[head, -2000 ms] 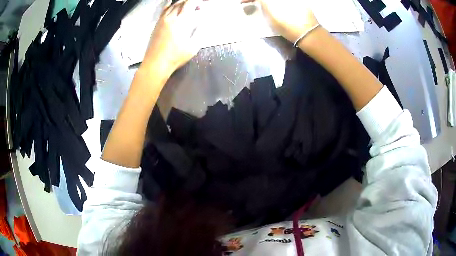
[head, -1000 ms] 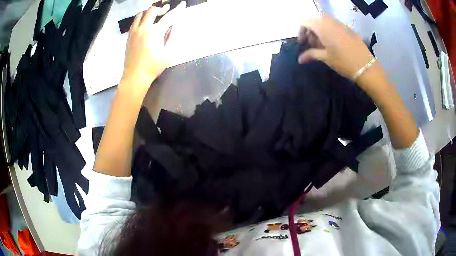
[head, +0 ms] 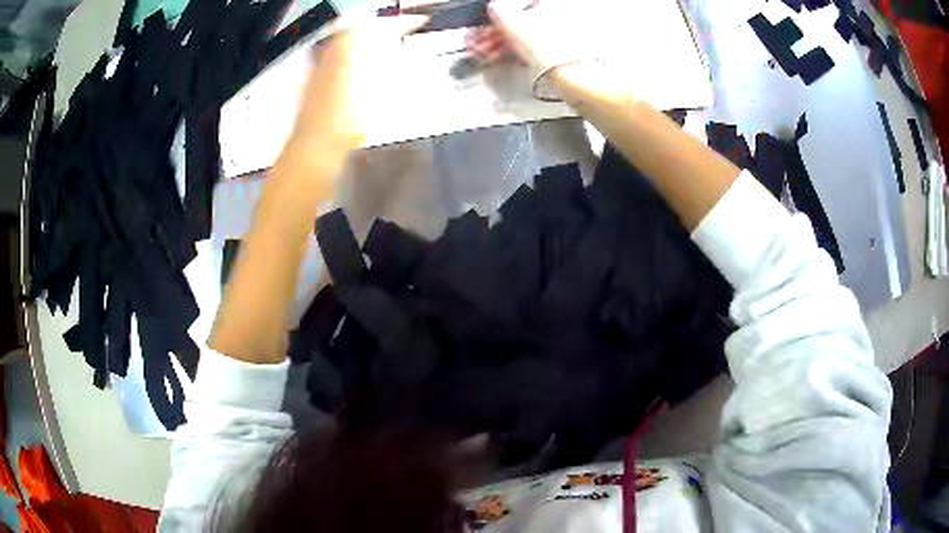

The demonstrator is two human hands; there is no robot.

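A large heap of black strips (head: 520, 302) lies between my forearms, close to my body. Beyond it is a long white board (head: 447, 109) with a straight near edge. My left hand (head: 364, 52) is over the board at the top, blurred and overexposed; its fingers cannot be made out clearly. My right hand (head: 510, 42) is over the board at the top edge, fingers blurred, beside a dark strip (head: 453, 16). Whether either hand grips the strip cannot be told.
A tangled pile of long black strips (head: 114, 208) lies at left. Short black pieces (head: 796, 47) are scattered at upper right. A white narrow item (head: 935, 219) lies at the far right edge. Orange-red cloth (head: 42, 479) shows at lower left.
My right hand has moved from the right part of the heap up and left to the top of the board. My left hand has moved slightly right. The view has shifted a little.
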